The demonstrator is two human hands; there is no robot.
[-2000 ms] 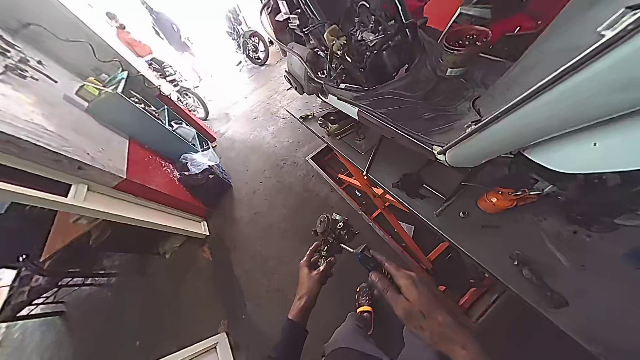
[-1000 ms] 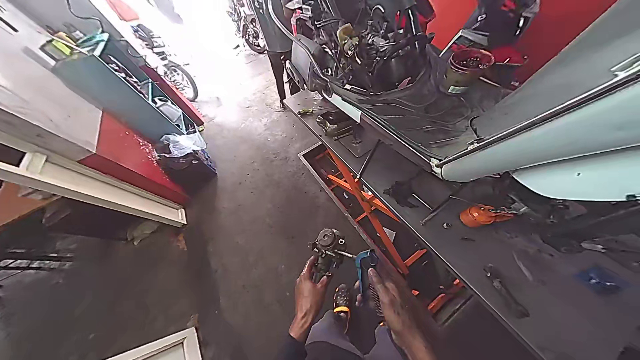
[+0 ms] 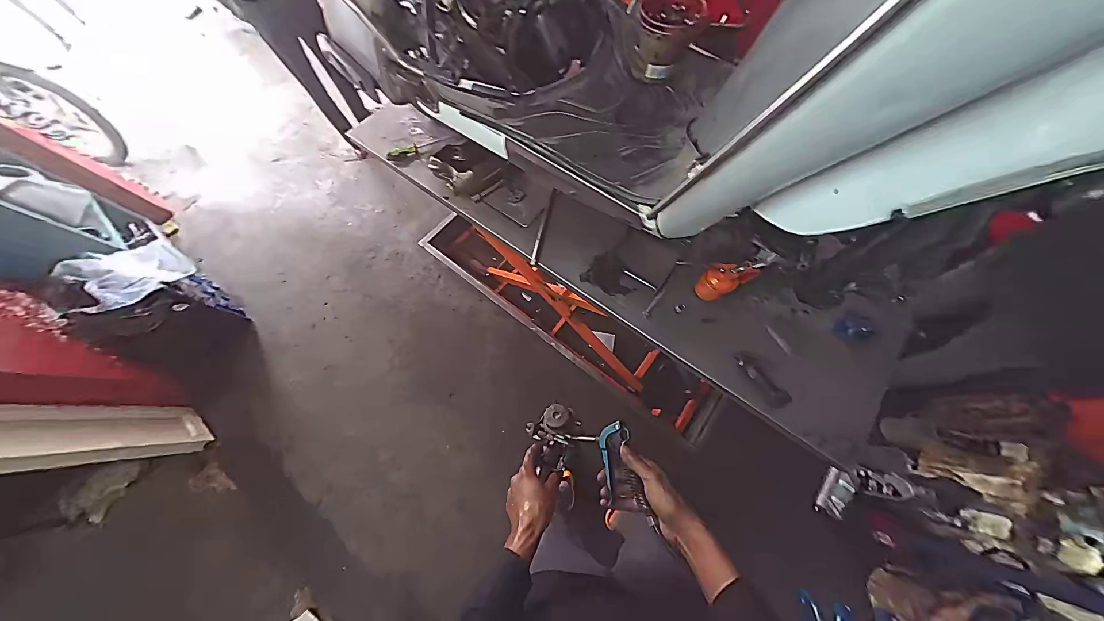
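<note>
Near the bottom middle of the head view, my left hand (image 3: 532, 503) grips a small metal engine part (image 3: 558, 421), which looks like a carburetor, from below. To its right my right hand (image 3: 653, 492) is closed around a blue air blow gun (image 3: 614, 457) with a coiled hose hanging by the wrist. The gun's thin nozzle (image 3: 586, 438) points left and reaches the side of the metal part; whether it touches cannot be told. Both things are held over the floor, in front of my knees.
A lift platform (image 3: 552, 259) with orange scissor arms (image 3: 561, 297) bears a scooter with pale body panels (image 3: 862, 129), an orange container (image 3: 723, 281) and loose tools. Mixed parts (image 3: 975, 474) lie at right. A person's legs (image 3: 315, 60) stand beyond the platform. A red-fronted bench (image 3: 86, 371) is at left.
The blue blow gun, partly hidden by my right hand two seconds ago, now shows more fully and upright. My left hand still holds the metal part. The view has shifted.
</note>
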